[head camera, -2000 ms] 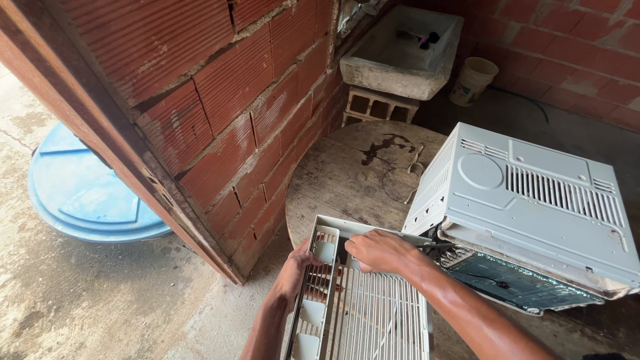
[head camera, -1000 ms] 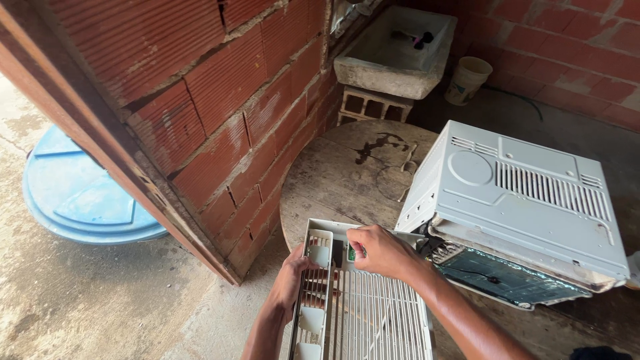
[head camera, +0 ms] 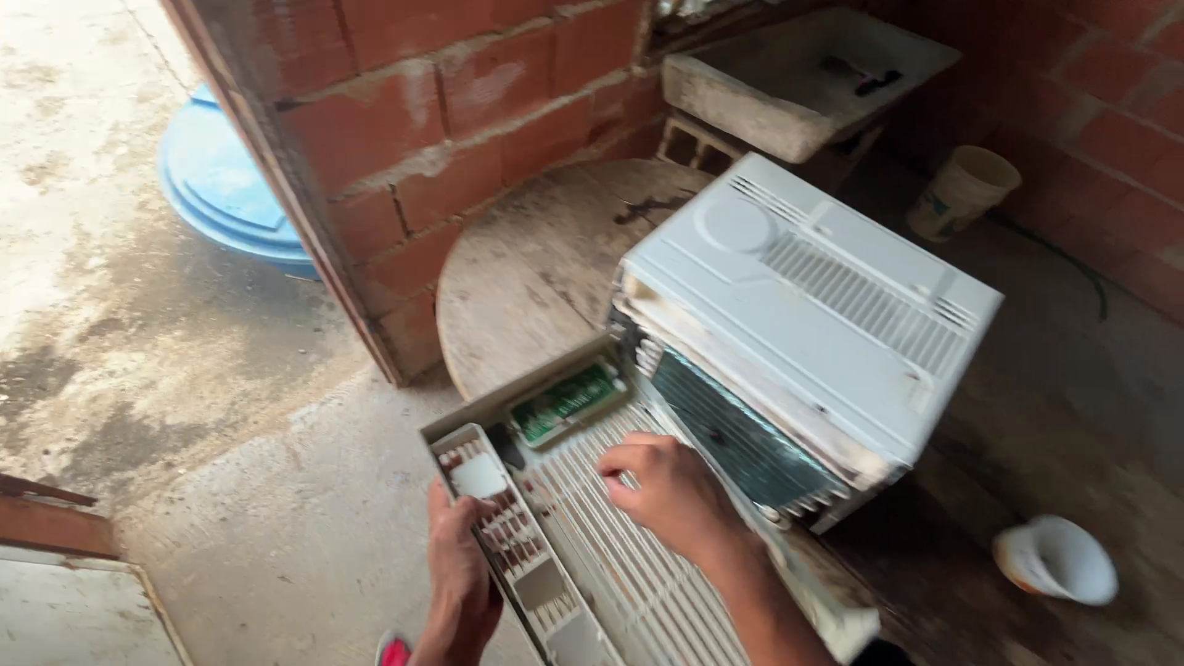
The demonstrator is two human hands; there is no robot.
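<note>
My left hand [head camera: 460, 555] grips the left side of a plastic air conditioner front grille [head camera: 638, 546], its inner side up. My right hand [head camera: 671, 486] hovers over the slats with thumb and index finger pinched together; whether something small is between them cannot be told. A green circuit board [head camera: 566, 404] lies in a frame at the grille's far end. Right of the grille, the window air conditioner [head camera: 832, 287] stands with its finned coil [head camera: 740, 425] exposed, on a round wooden table [head camera: 527, 268].
A brick wall [head camera: 379, 120] with a door frame edge [head camera: 305, 213] rises at the left, a blue lid [head camera: 222, 185] beyond it. Behind the table are a concrete sink [head camera: 740, 102] and a bucket [head camera: 967, 190]. A white container [head camera: 1059, 560] is at the lower right.
My right hand has moved back from the grille's far end, where the green board now shows fully. The grille is turned and tilted differently. The view has shifted.
</note>
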